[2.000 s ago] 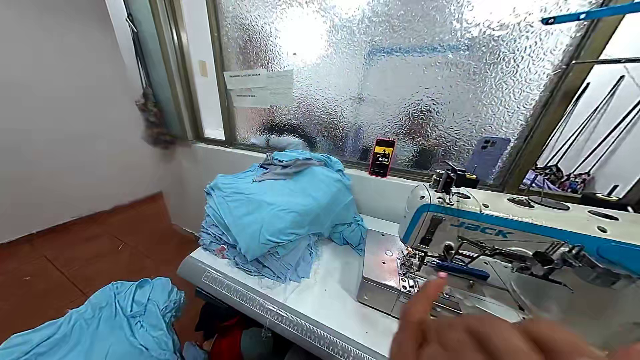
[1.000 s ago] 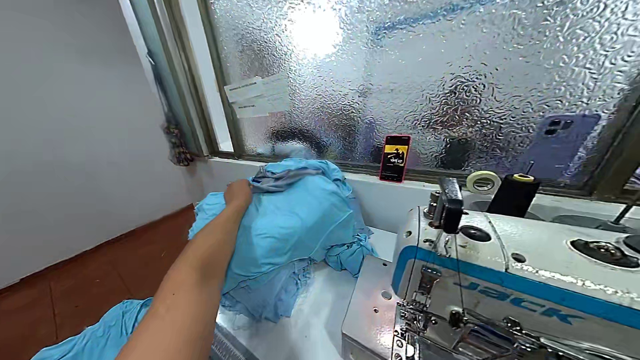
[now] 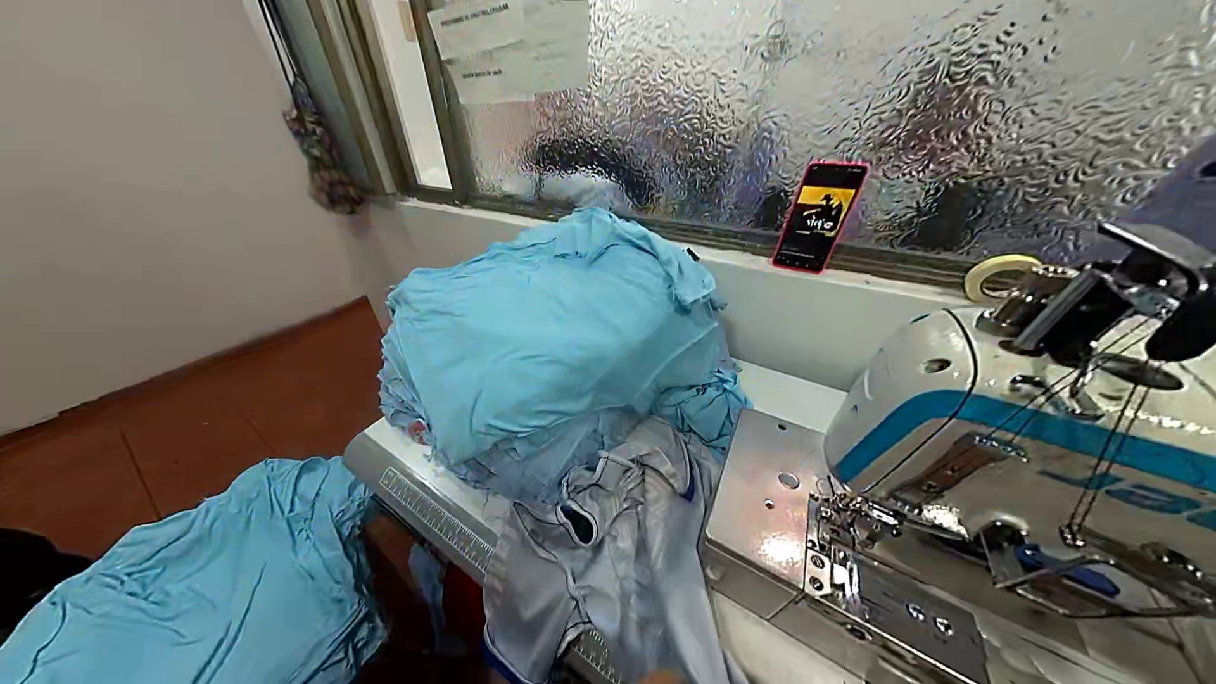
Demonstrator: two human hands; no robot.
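Note:
A grey garment with dark blue trim [image 3: 636, 541] hangs over the front edge of the sewing table, partly against a tall stack of light blue cloth pieces [image 3: 541, 332]. A small blurred patch of skin shows over the grey cloth at the bottom edge of the view; I cannot tell which hand it belongs to. The rest of my hands is out of sight, so their hold is hidden. To the right stands a Jack industrial sewing machine [image 3: 1026, 427], with its metal presser foot and needle area [image 3: 841, 532] beside the garment.
More light blue cloth [image 3: 209, 579] lies low at the left. A phone in a pink case [image 3: 822, 217] leans on the window ledge near a roll of tape [image 3: 1002, 275]. A printed ruler strip [image 3: 437, 522] runs along the table edge. A textured glass window is behind.
The grey garment, bunched on top of the blue stack a second ago, now hangs at the table's front. My left hand, which was on it there, has left the top of the stack.

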